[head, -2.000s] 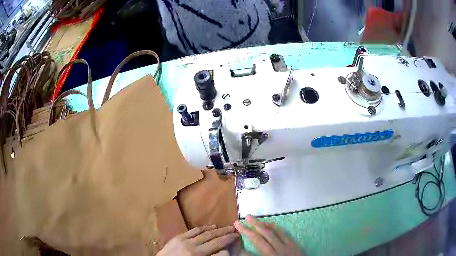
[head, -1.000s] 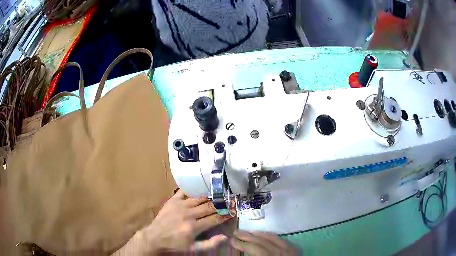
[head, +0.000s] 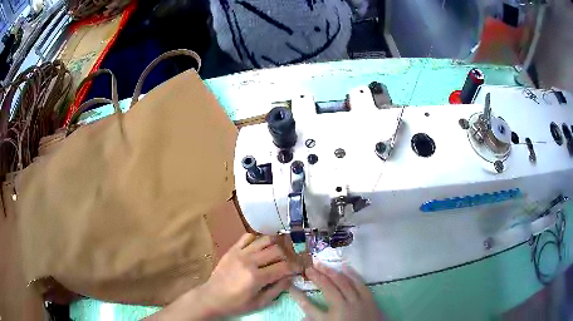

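Note:
A large tan-brown bag panel [head: 125, 194] lies left of the sewing machine [head: 377, 157], with narrow brown strap handles [head: 164, 57] standing from its far edge. A reddish-brown layer [head: 227, 229] shows beside it and runs under the machine head. My left hand [head: 251, 273] lies with fingers flat on the brown piece just in front of the presser foot [head: 320, 241]. My right hand [head: 339, 294] is beside it, fingertips at the piece's right edge near the needle area. The needle point is too small to tell.
A stack of brown panels with looped straps [head: 38, 113] is at the far left. A red-edged board [head: 94, 50] lies beyond. A red and black thread spool [head: 471, 86] stands behind the machine. A person in a grey patterned top [head: 283, 31] is across the pale green table [head: 433, 69].
My left hand has shifted slightly right, its fingers drawn back from beneath the machine head. My right hand's fingertips are closer to the presser foot. More of the reddish-brown layer shows.

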